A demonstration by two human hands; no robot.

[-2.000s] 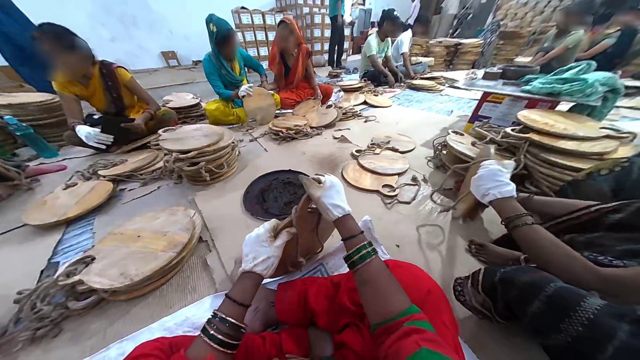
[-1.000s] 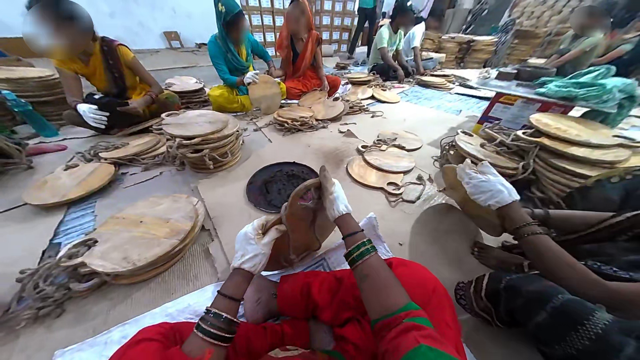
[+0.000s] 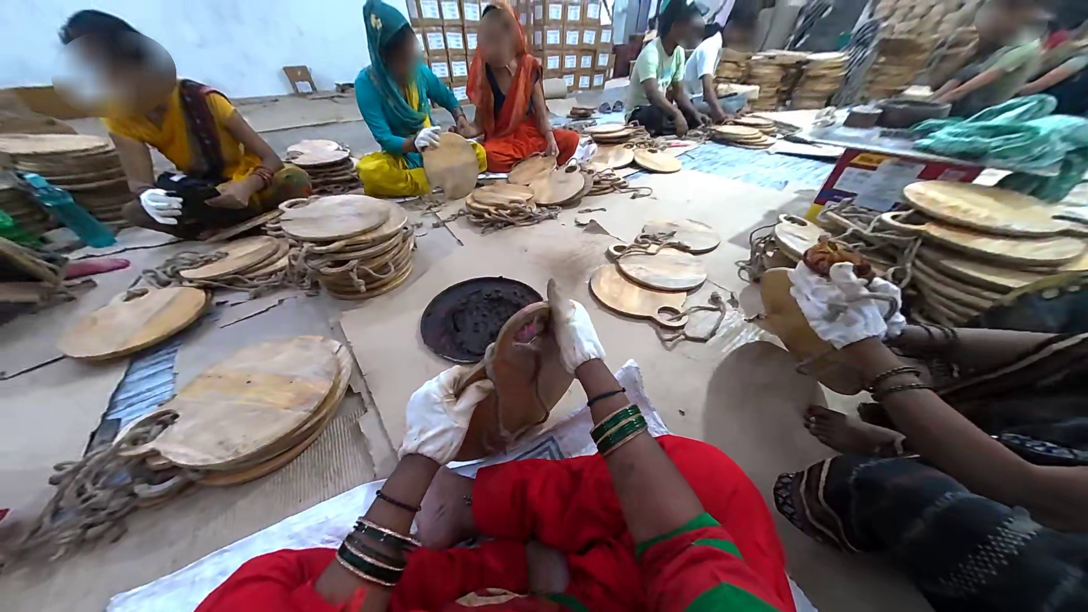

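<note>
My left hand (image 3: 446,414), in a white glove, grips the edge of a brown round wooden board (image 3: 501,399) tilted up above my lap. On the board's other side my right hand (image 3: 576,336), also gloved, lies against its upper edge; whether the fingers close on it is hidden. A rope cord hangs across the board's face. A reddish patch shows near its top, too small to name. Just beyond the board lies a round black tray (image 3: 459,310) with dark, wet-looking stuff in it.
Stacked round wooden boards with rope loops stand at the left (image 3: 246,399) and far right (image 3: 986,208). Several boards (image 3: 663,270) lie ahead. Beside me, a co-worker's gloved hand (image 3: 841,306) holds a board. More people sit farther back. White sheeting (image 3: 280,535) lies under me.
The board between my hands has turned, showing more of its face than two seconds ago. My right hand has moved to its upper edge. The co-worker's board at the right has tilted.
</note>
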